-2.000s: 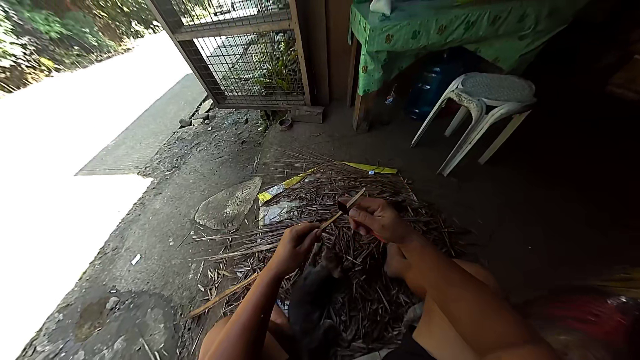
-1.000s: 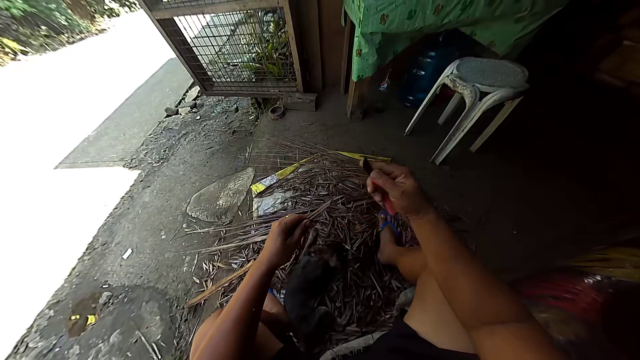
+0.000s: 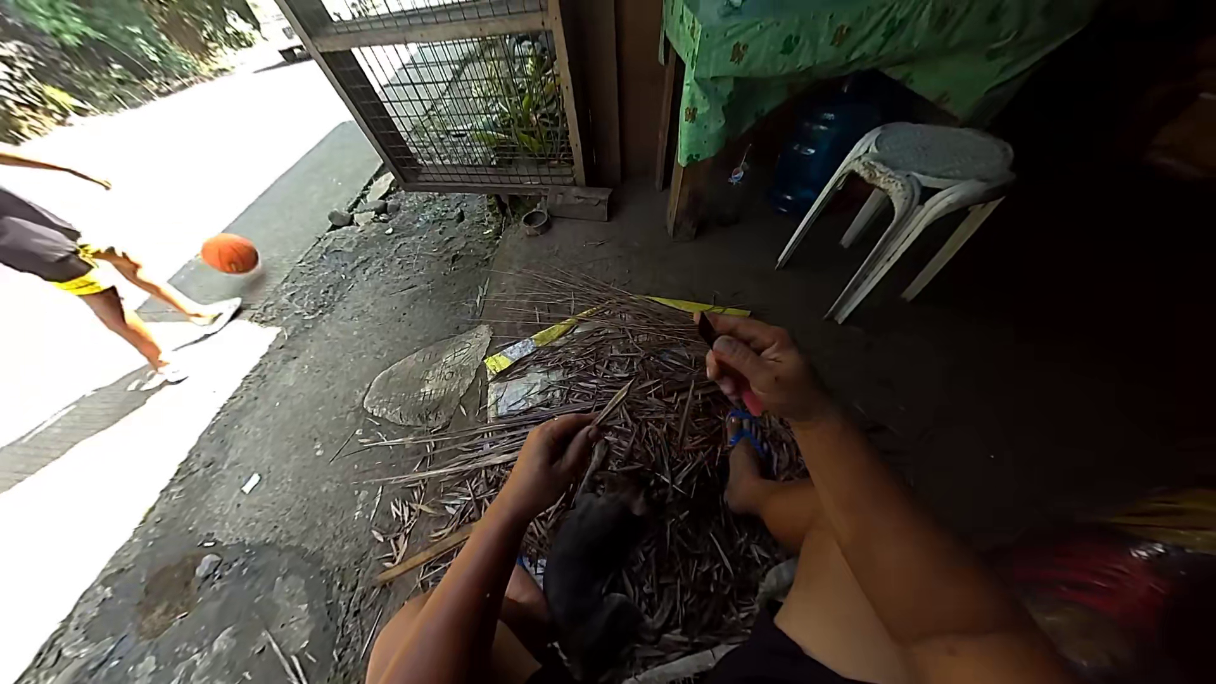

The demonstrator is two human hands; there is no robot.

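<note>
My left hand [image 3: 556, 458] pinches a thin dry leaf strip [image 3: 613, 404] whose tip points up and right. To its right and higher, my right hand [image 3: 765, 366] is closed on a small knife with a reddish handle [image 3: 750, 399] and a dark blade [image 3: 706, 330]. The blade does not touch the strip. Below both hands spreads a heap of dry leaf scraps [image 3: 679, 475], with long thin ribs [image 3: 589, 299] lying at its far side. A dark-furred animal [image 3: 589, 560] lies on the scraps between my legs.
A white plastic stool [image 3: 940, 152] and a blue water jug [image 3: 822, 152] stand by a table with a green cloth [image 3: 760, 47]. A mesh gate [image 3: 465, 104] stands ahead. At left, a person [image 3: 57, 247] is on the road near an orange basketball [image 3: 229, 254]. A flat stone [image 3: 427, 380] lies left of the heap.
Two seconds ago my hands were close together at a strip; they have since moved apart. A person and a ball have come into view at left.
</note>
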